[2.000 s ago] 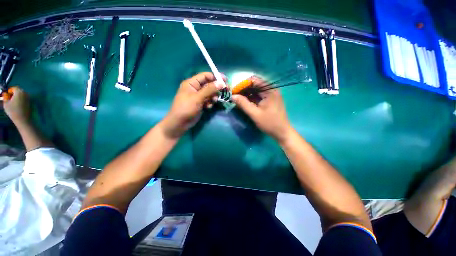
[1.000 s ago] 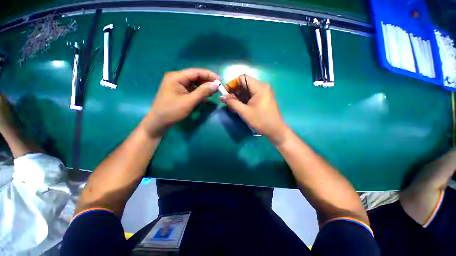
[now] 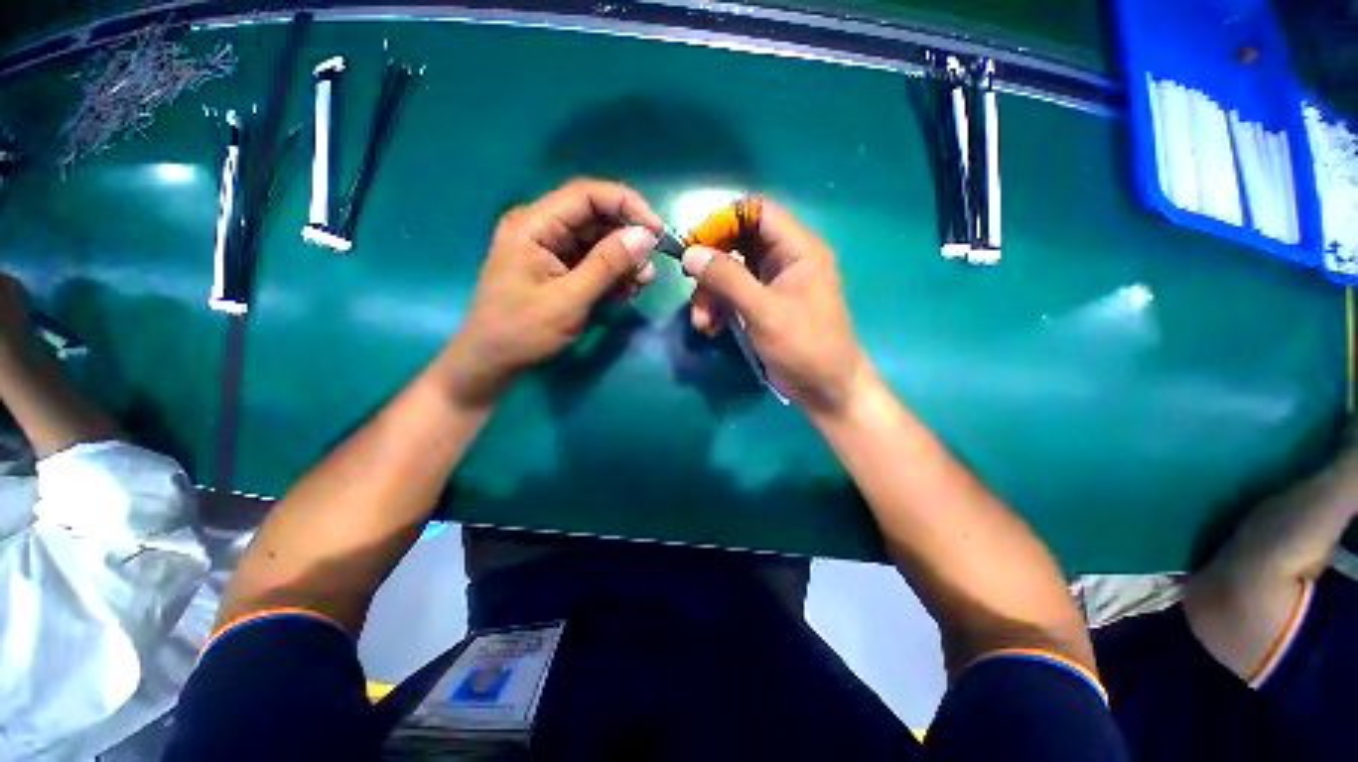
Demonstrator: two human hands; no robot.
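Observation:
My left hand (image 3: pixel 563 283) and my right hand (image 3: pixel 778 305) meet at the centre over the green bench. Short dark wires (image 3: pixel 672 243) run between the fingertips of both hands. The white connector housing is not clearly visible, probably covered by my fingers. An orange finger cot (image 3: pixel 716 226) is on a finger of my right hand. A thin white strip (image 3: pixel 757 357) hangs below my right palm, partly hidden by the hand. Dark wire ends (image 3: pixel 752 212) show above the orange cot.
Part-assembled harnesses (image 3: pixel 230 223) lie at left, others (image 3: pixel 971 171) at upper right. A pile of short leads (image 3: pixel 142 87) is at upper left. A blue tray (image 3: pixel 1154 179) holds white strips. A metal rail (image 3: pixel 655 33) runs behind. People's arms (image 3: pixel 33 372) show at both sides.
The white strip, earlier pointing up from my left hand, now hangs below my right hand. The white piece between my fingertips a second ago is replaced in view by dark wires.

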